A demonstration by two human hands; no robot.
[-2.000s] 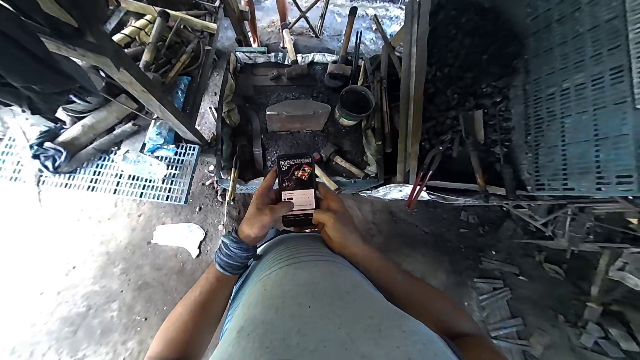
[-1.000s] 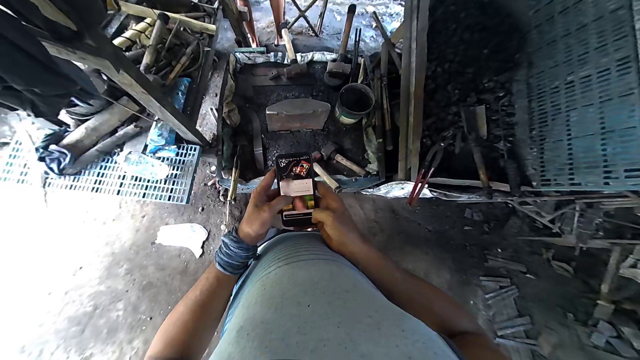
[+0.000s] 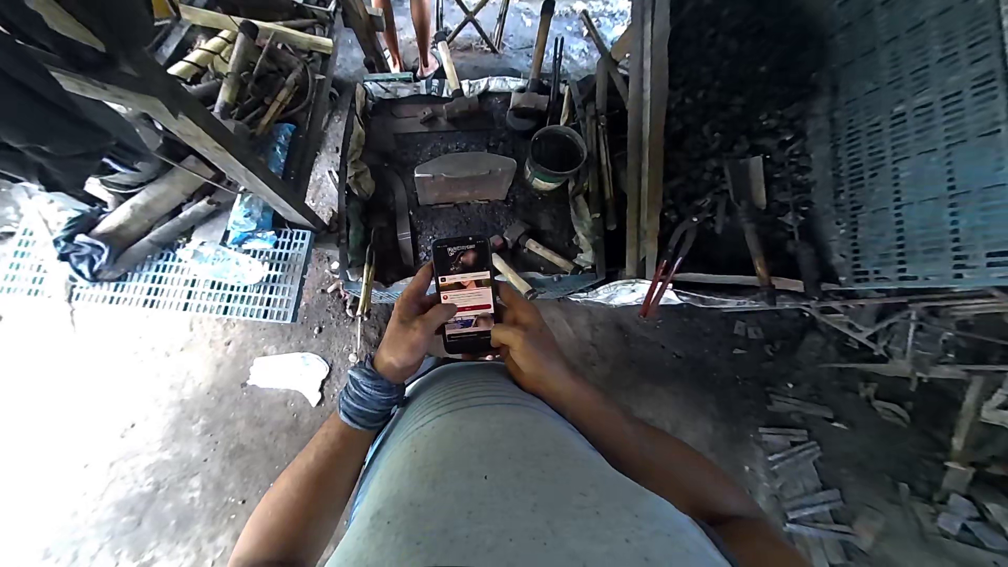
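Both hands hold a smartphone (image 3: 465,293) upright in front of the torso, its lit screen towards me. My left hand (image 3: 411,327) grips its left side, with the thumb over the lower screen and a grey-blue cloth band (image 3: 370,395) round the wrist. My right hand (image 3: 526,339) grips the lower right side, thumb at the screen's edge. Just beyond the phone is a dark work tray (image 3: 472,219) that holds a metal block with a curved top (image 3: 465,178), a bucket (image 3: 556,156) and a hammer (image 3: 543,250).
Long-handled hammers (image 3: 529,102) stand at the tray's far side. Charcoal (image 3: 709,102) and red-handled tongs (image 3: 663,276) lie to the right, beside a slatted plastic panel (image 3: 921,142). Wood pieces (image 3: 157,209) lie on a perforated panel (image 3: 189,295) at left. Another person's legs (image 3: 408,35) show beyond.
The pictures on the phone's screen have changed. My left thumb has shifted over the screen, while both hands stay around the phone. Another person's legs beyond the tray have moved.
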